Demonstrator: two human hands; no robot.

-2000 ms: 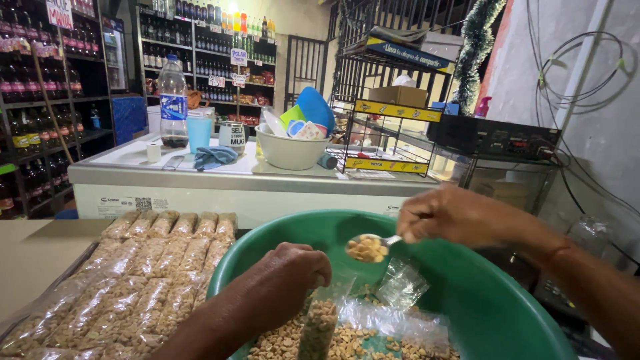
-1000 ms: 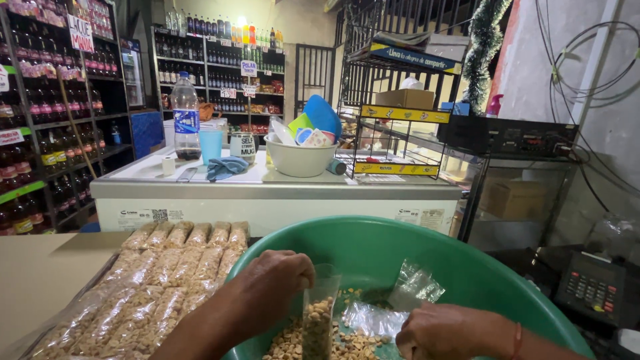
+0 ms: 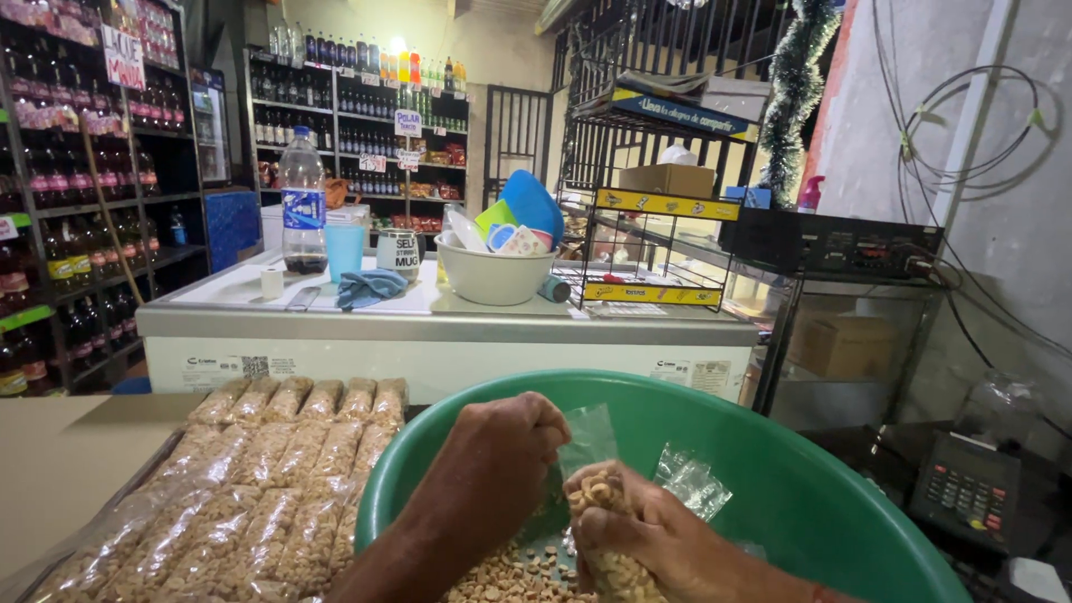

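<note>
My right hand (image 3: 628, 523) is wrapped around a narrow clear plastic bag (image 3: 615, 494) filled with peanut-like pieces, over the large green plastic basin (image 3: 804, 469). Beside it, on the left, my left hand (image 3: 511, 444) pinches the upper edge of clear plastic at the bag's mouth. Loose peanut-like pieces (image 3: 511, 578) lie in the bottom of the basin below the hands. More clear plastic bags (image 3: 691, 481) rest inside the basin, right of my hands. Rows of filled bags (image 3: 276, 494) lie packed together left of the basin. The spoon cannot be seen.
Behind the basin, a white chest freezer (image 3: 452, 331) bears a plastic bottle (image 3: 303, 201), a blue cup (image 3: 344, 251), a blue cloth (image 3: 370, 289) and a grey bowl of dishes (image 3: 494, 272). A wire rack (image 3: 653, 251) stands at its right end. A card terminal (image 3: 967, 486) is at the right.
Two seconds ago my right hand held a spoon of pieces above the basin; a second ago it was low at the right. Now it has closed around the filled bag.
</note>
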